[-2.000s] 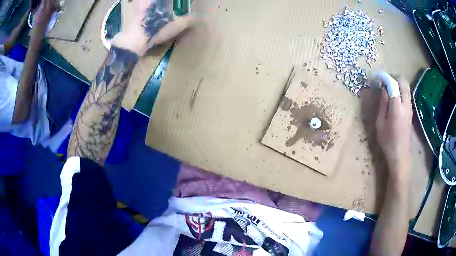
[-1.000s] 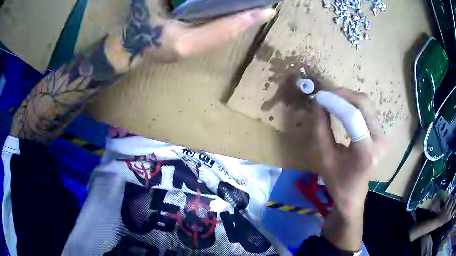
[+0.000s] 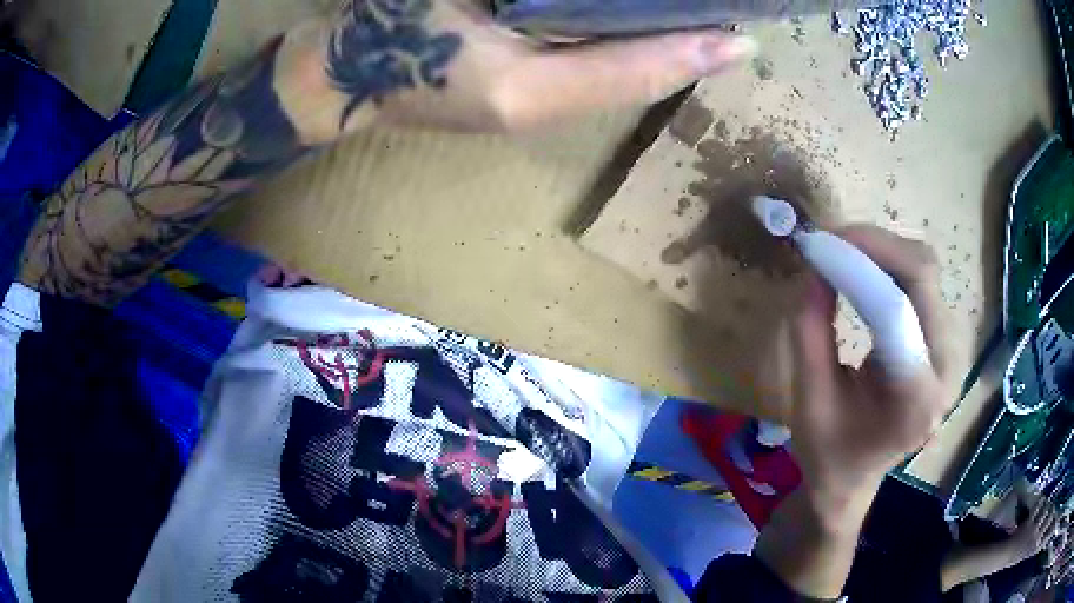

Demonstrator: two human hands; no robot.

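Observation:
My left hand (image 3: 518,83) is at the top with its thumb stretched along the edge of a grey, blurred housing (image 3: 660,12), cut off by the frame. Its other fingers are hidden. My right hand (image 3: 866,353), with a white wrap on one finger, is at the small white cap (image 3: 777,216). A tiny piece, apparently a fitting (image 3: 804,229), shows at its fingertips beside the cap. The cap is on the dark stain of the cardboard pad (image 3: 636,242). The pile of small silver fittings (image 3: 895,65) is at the top right.
Green housings with pale rims (image 3: 1042,236) are stacked at the right edge. The cardboard bench cover (image 3: 471,236) runs under the pad, with brown specks around. Another person's hand (image 3: 1001,548) is at the lower right. A red item (image 3: 736,459) shows below the bench edge.
My left hand has come right from the upper left with the grey housing. My right hand has moved from beside the fittings pile to the white cap. The view has shifted.

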